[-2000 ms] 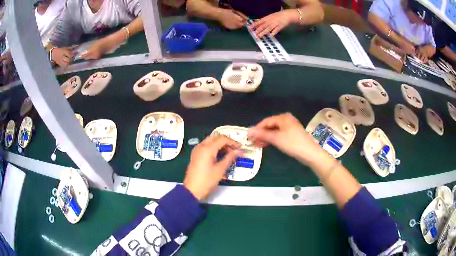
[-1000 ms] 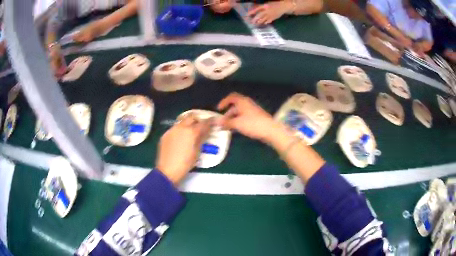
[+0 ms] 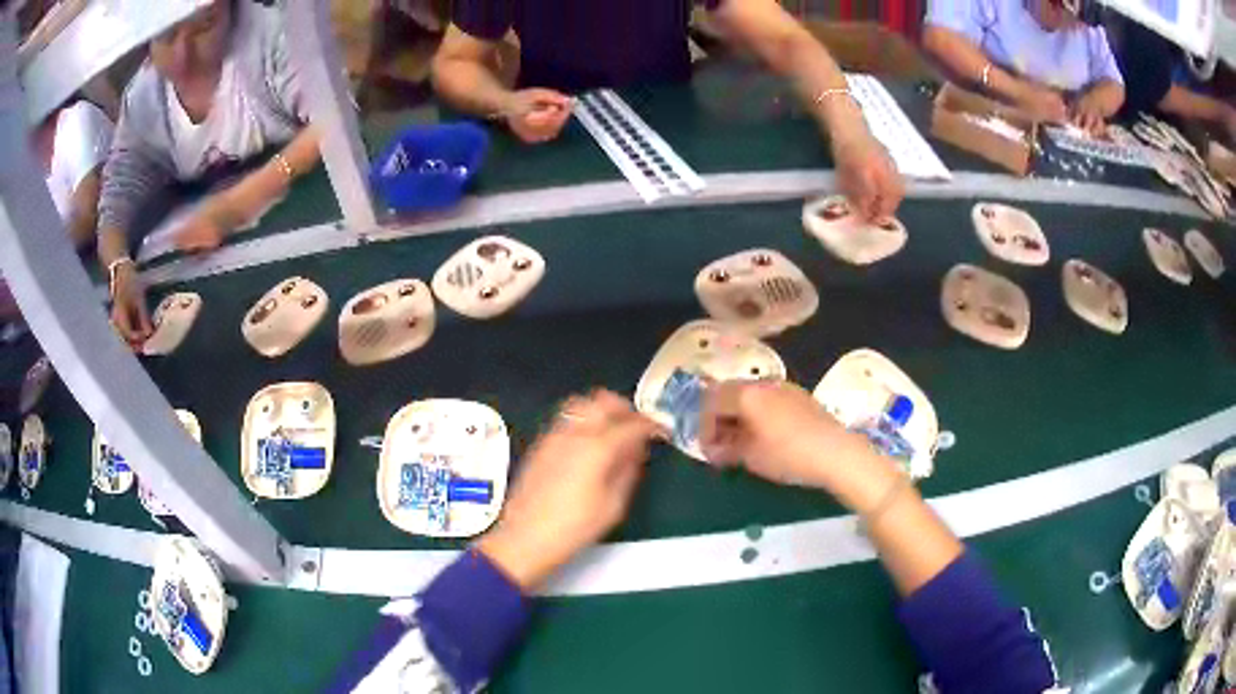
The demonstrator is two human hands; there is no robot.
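A cream back shell [image 3: 712, 355] with a light blue circuit board [image 3: 682, 395] lies on the dark green belt in front of me. My left hand [image 3: 592, 461] is at its left edge, fingertips pinched together; whether they hold a small part cannot be told. My right hand [image 3: 762, 431] covers the shell's lower right part, fingers bent over it, slightly blurred; what is under the fingertips is hidden. Another back shell [image 3: 443, 466] with board and dark blue battery lies left of my hands. A further back shell [image 3: 874, 386] lies just right, partly behind my right hand.
Front shells [image 3: 489, 277] lie in a row beyond. A coworker's hand [image 3: 868, 179] touches one. A pale metal rail [image 3: 651, 565] crosses before me; a grey upright [image 3: 129, 339] stands left. Filled shells [image 3: 1163, 563] are piled right. A blue bin [image 3: 428, 167] and sticker sheet [image 3: 634, 143] are opposite.
My hands have left the earlier shell, now on the left, and moved right to the neighbouring shell. The view has shifted. A coworker's arm now reaches onto a front shell.
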